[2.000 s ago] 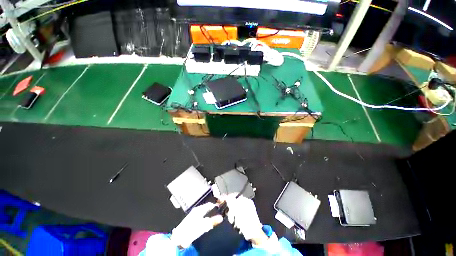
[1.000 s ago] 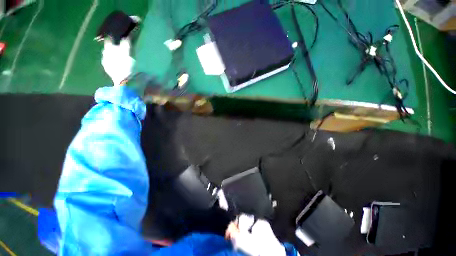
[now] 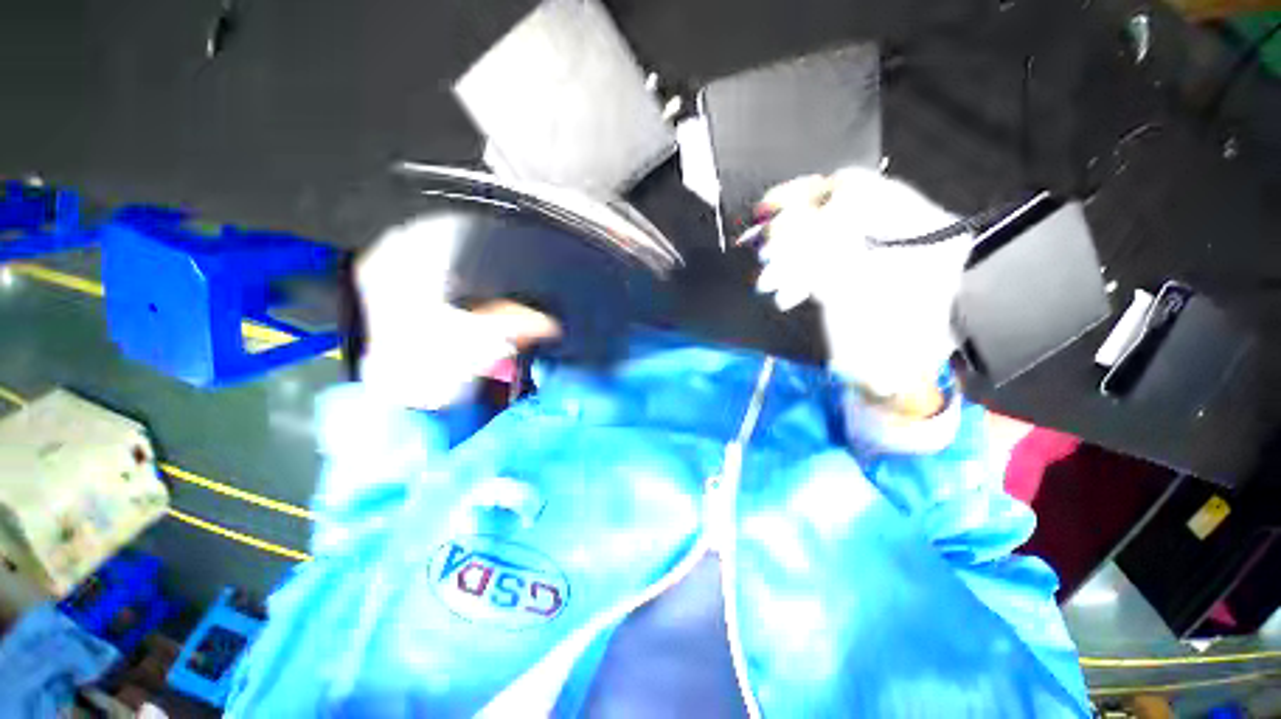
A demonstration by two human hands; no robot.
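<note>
My left hand, white-gloved and blurred, grips a dark flat box close to the smock. The box is blurred, with a bright silvery edge along its far side. My right hand, also white-gloved, is raised over the belt to the right of it. Its fingertips are pinched on a small dark cable tip, and a thin black cable crosses the back of the hand. The box and cable tip are apart. A grey box with a white tag lies on the belt just beyond the right hand.
A pale box lies beyond the left hand on the black belt. Two more grey boxes, one near and one farther right, lie beside the right hand. Blue stools and a beige object are at left.
The view has tilted down towards the smock. My left hand was reaching to a dark box on the green line; it is now back near the body with a box. My right hand is raised.
</note>
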